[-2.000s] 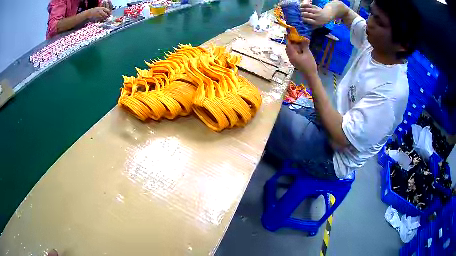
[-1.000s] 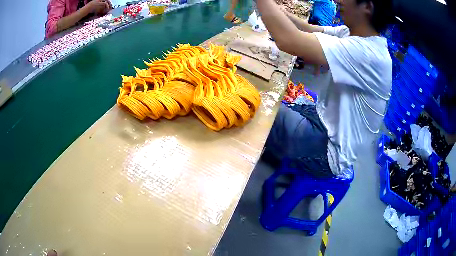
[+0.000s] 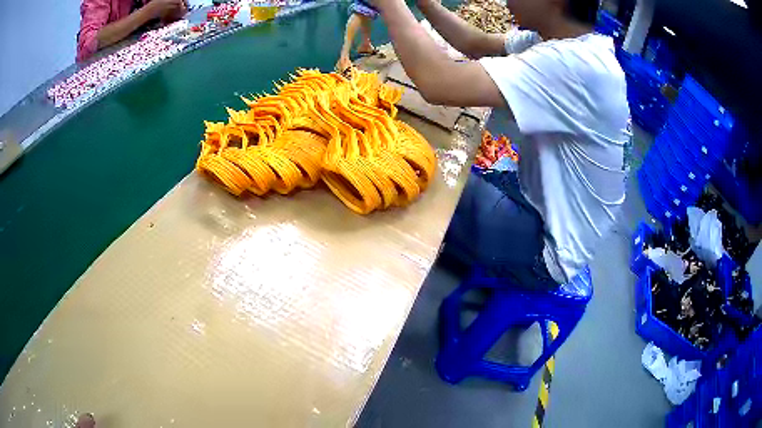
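Note:
A heap of loose orange sash parts [image 3: 317,146], ridged rings with pointed tails, lies on the film-covered cardboard bench [image 3: 209,334]. A figure lower body [image 3: 357,32] with tan legs and sandals shows at the top edge, its feet by the border of belt and bench, held by the person at the right; its upper part is cut off. A small skin-coloured tip, seemingly a fingertip of my left hand [image 3: 85,420], shows at the bottom left edge; the rest is out of the picture. My right hand is not in view.
A green belt [image 3: 134,167] runs along the left. A person in a white shirt [image 3: 568,142] sits on a blue stool [image 3: 510,326] at right. Blue crates [image 3: 668,318] with dark parts stand on the floor. Another person's hands are by small red and white parts [image 3: 125,67].
The person in white has leaned forward and left, bringing the figure lower body from in front of them to the belt side. The sash heap and the fingertip look nearly unchanged.

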